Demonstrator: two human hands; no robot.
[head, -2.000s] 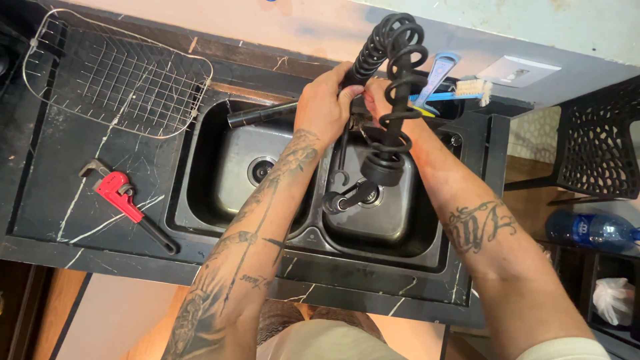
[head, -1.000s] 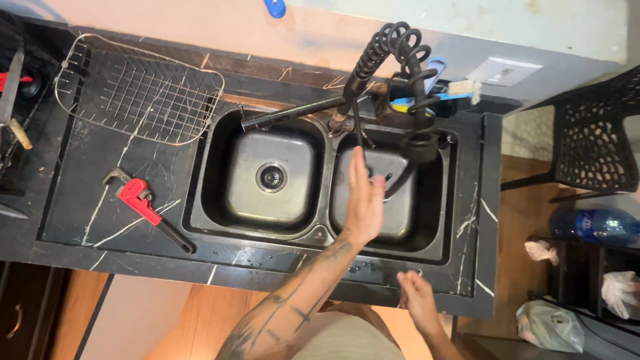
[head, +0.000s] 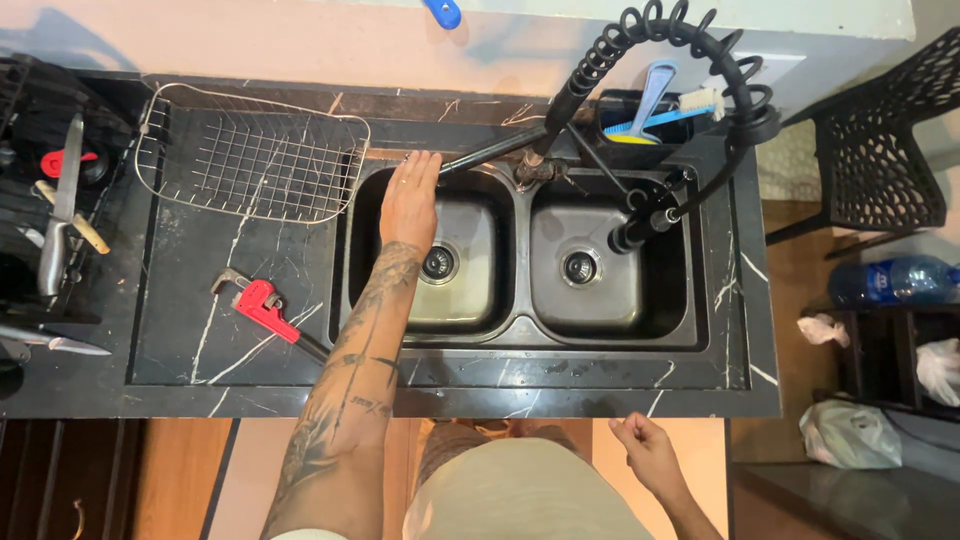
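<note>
My left hand point(head: 411, 202) lies with straight fingers against the end of the black swivel spout point(head: 491, 152), above the left basin of the double sink point(head: 523, 328). The spout belongs to a black spring-neck kitchen faucet point(head: 561, 109), whose base point(head: 534, 171) shows worn, rusty metal. Its spray head point(head: 630, 235) hangs over the right basin. My right hand point(head: 646, 448) is in front of the counter edge, fingers curled, with nothing visible in it. A red pipe wrench point(head: 266, 309) rests on the counter left of the sink, its handle partly behind my left forearm.
A wire dish basket point(head: 251, 169) stands at the back left. Knives point(head: 62, 217) lie on a dark rack at the far left. A caddy point(head: 645, 150) with brushes point(head: 660, 112) is behind the right basin. At the right are a black chair point(head: 877, 165) and a blue water bottle point(head: 892, 280).
Two seconds ago both hands were at the faucet's neck. My left hand has moved left to the spout's end, and my right hand has come down in front of the counter.
</note>
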